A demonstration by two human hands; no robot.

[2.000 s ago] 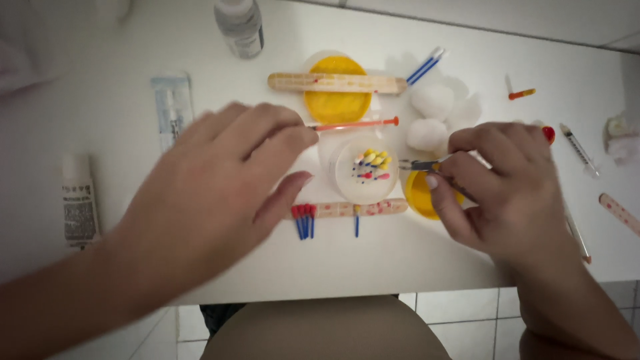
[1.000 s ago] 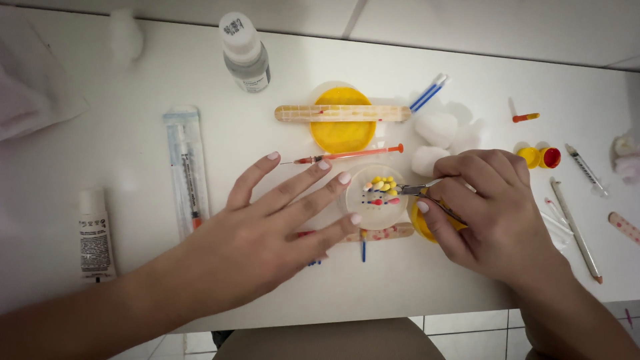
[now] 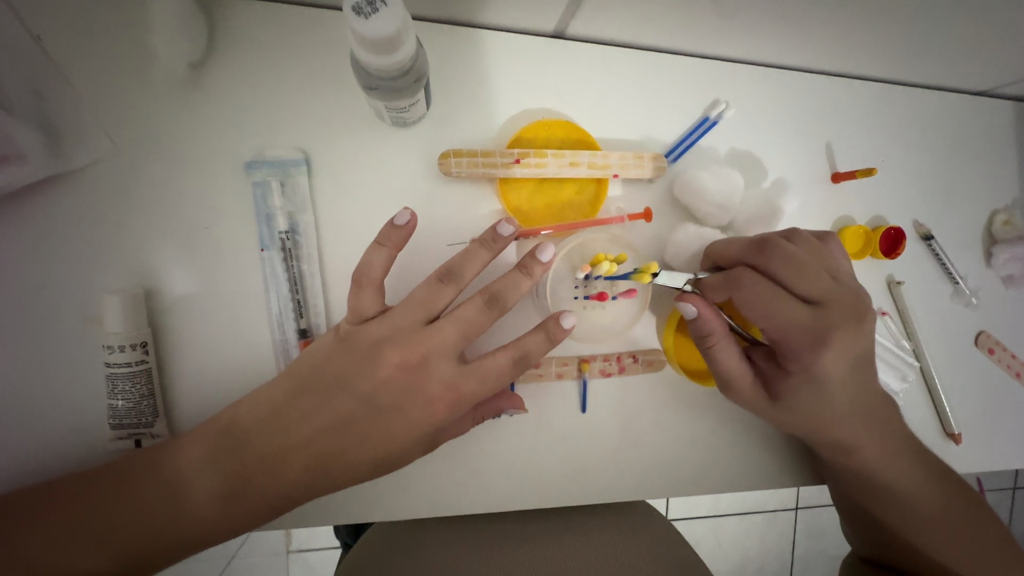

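Observation:
My right hand (image 3: 788, 328) holds a small metal hand tool (image 3: 680, 280), its kind unclear, whose tip meets a yellow-tipped blue swab (image 3: 642, 277). That swab is among several yellow- and red-tipped ones standing in a round translucent holder (image 3: 604, 320) with small holes. With fingers spread, my left hand (image 3: 424, 360) reaches the holder's left rim and holds nothing. Beyond the fingertips lies an orange syringe (image 3: 588, 223). A spotted wooden stick (image 3: 628, 365) lies below the holder, a short blue swab (image 3: 584, 388) across it. Partly under my right hand is a yellow lid (image 3: 686, 348).
Behind are a clear bottle (image 3: 390, 68), a yellow disc (image 3: 552, 200) under a wooden stick (image 3: 552, 164), blue swabs (image 3: 696, 136) and cotton balls (image 3: 708, 194). A packaged syringe (image 3: 288, 256) and tube (image 3: 132, 368) lie left; small paint pots (image 3: 872, 242), a syringe (image 3: 946, 262) and a pencil (image 3: 924, 360) lie right.
My left hand has spread its fingers and moved to the holder's left rim. The tool in my right hand has come over the holder to the swabs.

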